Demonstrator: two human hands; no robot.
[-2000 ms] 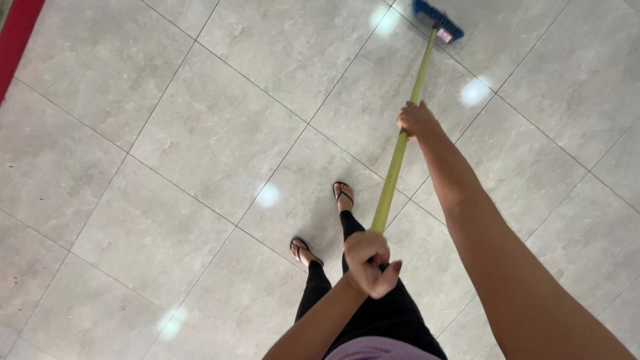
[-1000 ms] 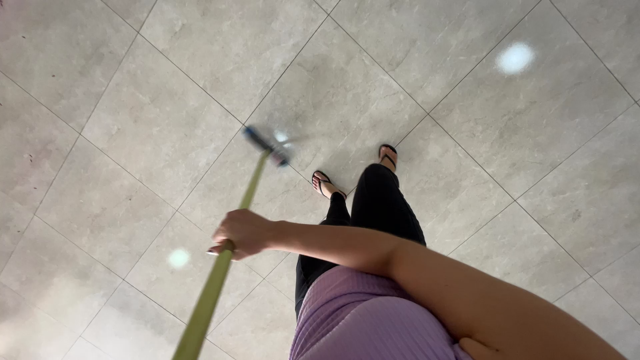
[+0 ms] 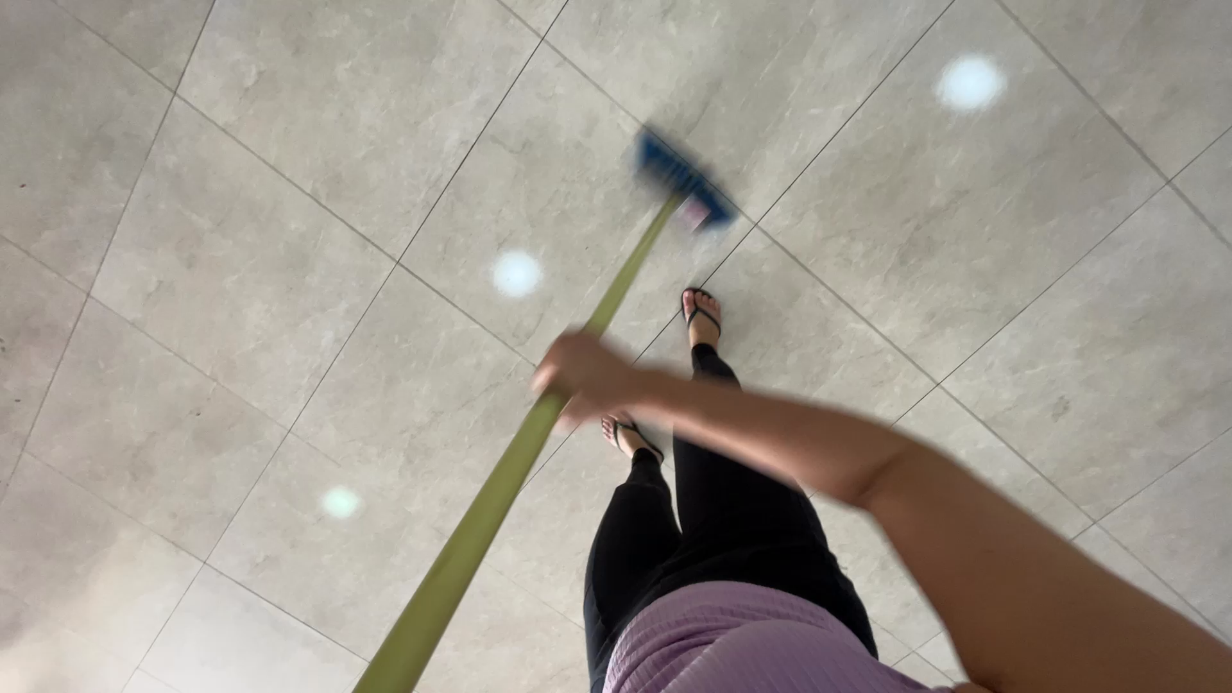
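My right hand [image 3: 582, 377] grips the yellow-green pole [image 3: 481, 505] of a broom partway along its length. At the far end, the blue broom head [image 3: 683, 180] is over the floor ahead of my feet, blurred, with a small pinkish patch on it. The pole's near end runs out of view at the bottom left. My left hand is out of view, so what it holds cannot be seen.
Grey floor tiles [image 3: 847, 269] with thin dark joints lie all around, with bright light reflections on them. My feet in black flip-flops [image 3: 701, 310] stand apart, the right one further forward, close to the broom head.
Since one second ago, the broom head has moved away from the left side to ahead of my feet. My left hand, on the pole two seconds ago, has left the view.
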